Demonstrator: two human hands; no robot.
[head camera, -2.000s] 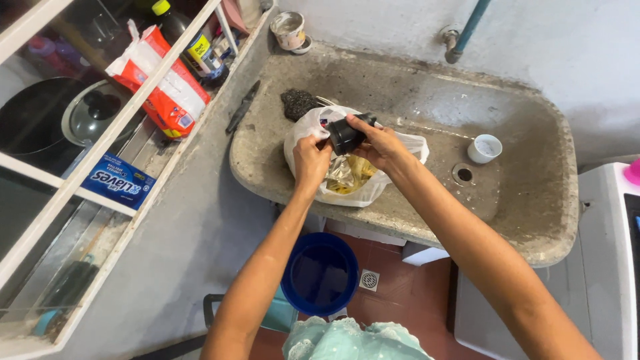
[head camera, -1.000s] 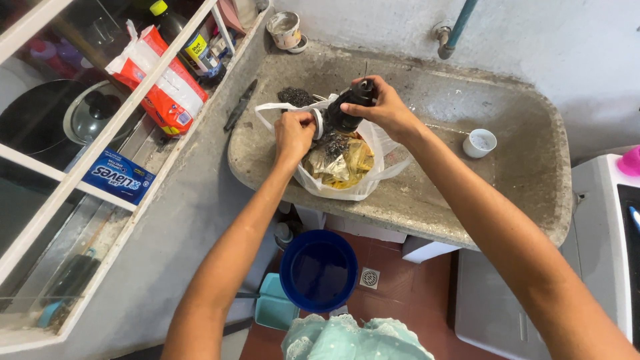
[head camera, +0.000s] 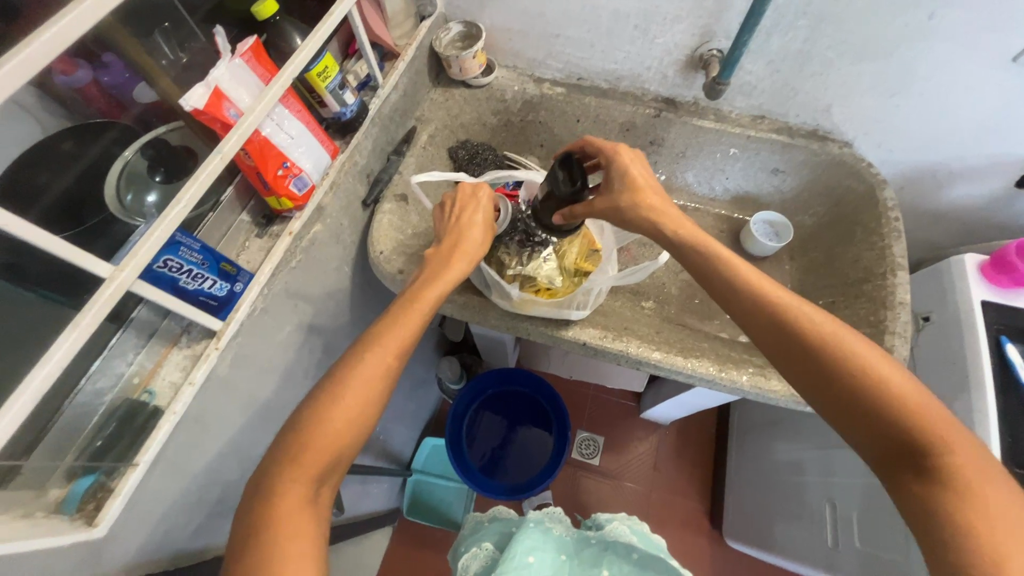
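My right hand (head camera: 616, 188) grips a dark cylindrical container (head camera: 562, 192), tilted over an open white plastic bag (head camera: 520, 302). Dark, wet-looking matter lies just below the container, on crumpled foil (head camera: 540, 268) and yellowish scraps (head camera: 584, 260) in the bag. At the bag's left side, my left hand (head camera: 464, 224) holds a small pale ring-shaped piece (head camera: 502, 214), partly hidden by the fingers. The bag rests on the near left rim of a concrete sink (head camera: 696, 320). Behind it sit a dark scouring pad (head camera: 478, 158) and thin white sticks (head camera: 524, 162).
A white cup (head camera: 766, 234) stands in the sink's right part. A dark-handled tool (head camera: 390, 166) lies on the left ledge, and a worn tub (head camera: 461, 50) stands at the back corner. Below are a blue bucket (head camera: 508, 432) and a teal dustpan (head camera: 436, 488). A washing machine (head camera: 952, 320) stands at right.
Two seconds ago both hands were together at the dark object over the bag. They have since moved apart, the right with the dark container, the left with the pale piece. Dark matter now shows in the bag.
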